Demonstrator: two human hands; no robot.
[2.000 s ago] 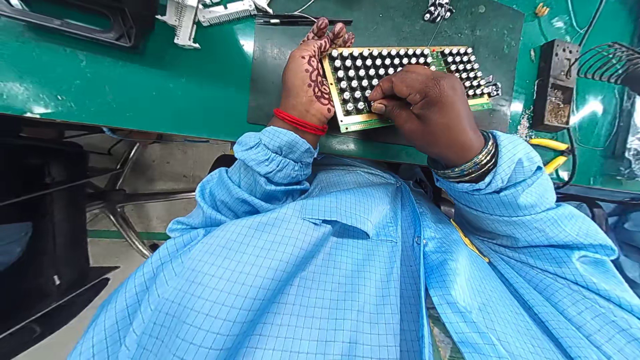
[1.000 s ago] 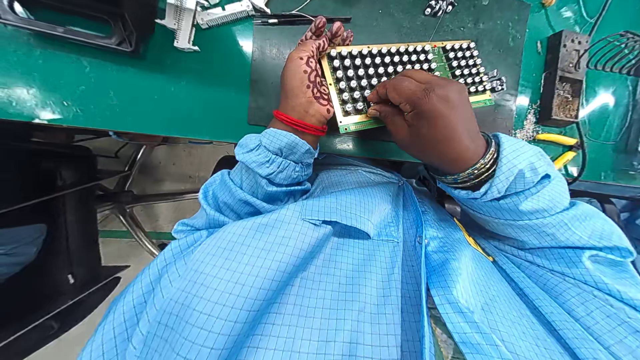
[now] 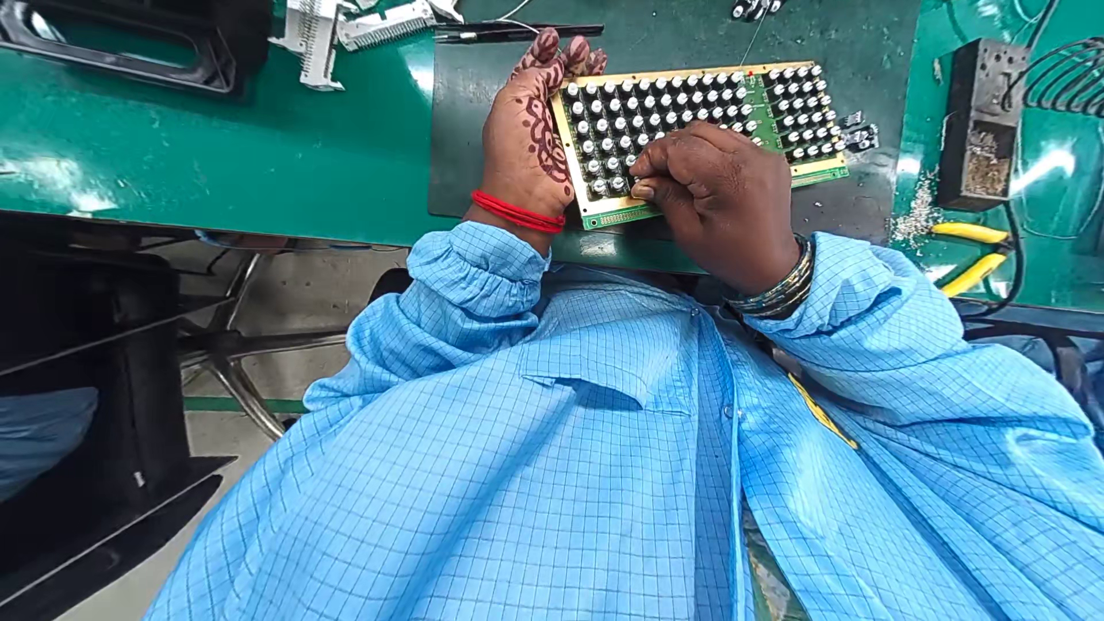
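A green circuit board (image 3: 759,112) with a yellowish border carries rows of small black parts with white tops. My left hand (image 3: 528,142), palm up, holds the board at its left edge; the part of the hand under the board is hidden. Over the lower middle of the board is my right hand (image 3: 720,203), its thumb and index fingertip pinched together at one of the white-topped parts in the bottom row. Whether a loose part is between those fingertips cannot be seen. The board lies over a dark mat (image 3: 483,164).
White connectors (image 3: 388,26) and black tweezers (image 3: 517,33) lie at the back left. Black components (image 3: 860,136) sit beyond the board's right end. Farther right are a black holder (image 3: 983,129), yellow-handled pliers (image 3: 970,254) and scattered clippings (image 3: 916,211). A black frame (image 3: 129,43) is at far left.
My right hand's fingertips have shifted slightly along the bottom rows of the board. My left hand keeps its hold on the left edge.
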